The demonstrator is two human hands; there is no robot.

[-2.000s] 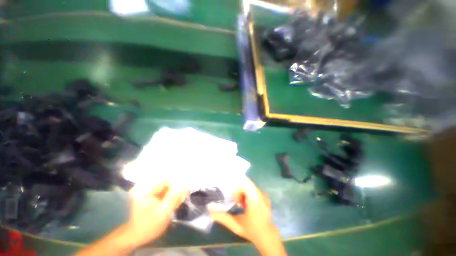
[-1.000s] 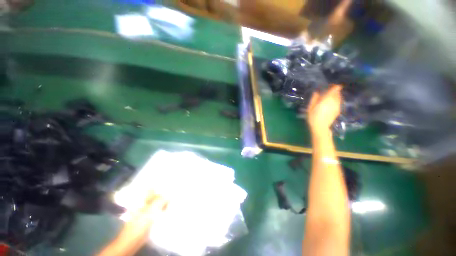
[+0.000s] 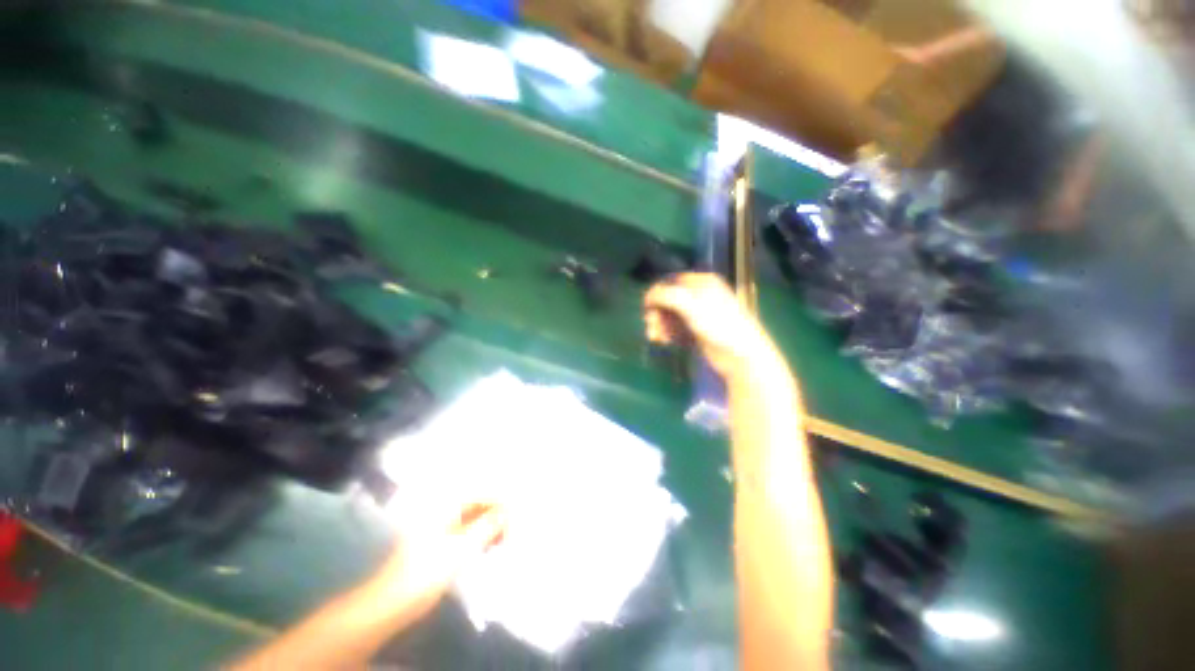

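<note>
A glaring white stack, polybags perhaps, [image 3: 564,492] lies fanned on the green bench in front of me. My left hand [image 3: 452,544] rests on its left part; glare hides whether the fingers pinch a sheet. My right hand [image 3: 695,315] is beyond the stack, beside the frame's left bar, with fingers curled down. Something dark shows under its fingers, but blur hides whether they grip it. Small dark parts [image 3: 583,278] lie just left of it. A large pile of loose black units [image 3: 223,361] lies at left.
A yellow-edged frame [image 3: 944,475] surrounds a shiny heap of bagged units [image 3: 904,295] at right. A small black parts group [image 3: 904,570] lies below the frame. Cartons [image 3: 799,72] stand at the back. Hazy clear plastic [image 3: 1114,328] is at far right. Another person's blurred hand shows at upper right.
My right hand has moved from the bagged heap leftward to outside the frame's left bar. My left hand stays on the white stack. The view has turned and shifted.
</note>
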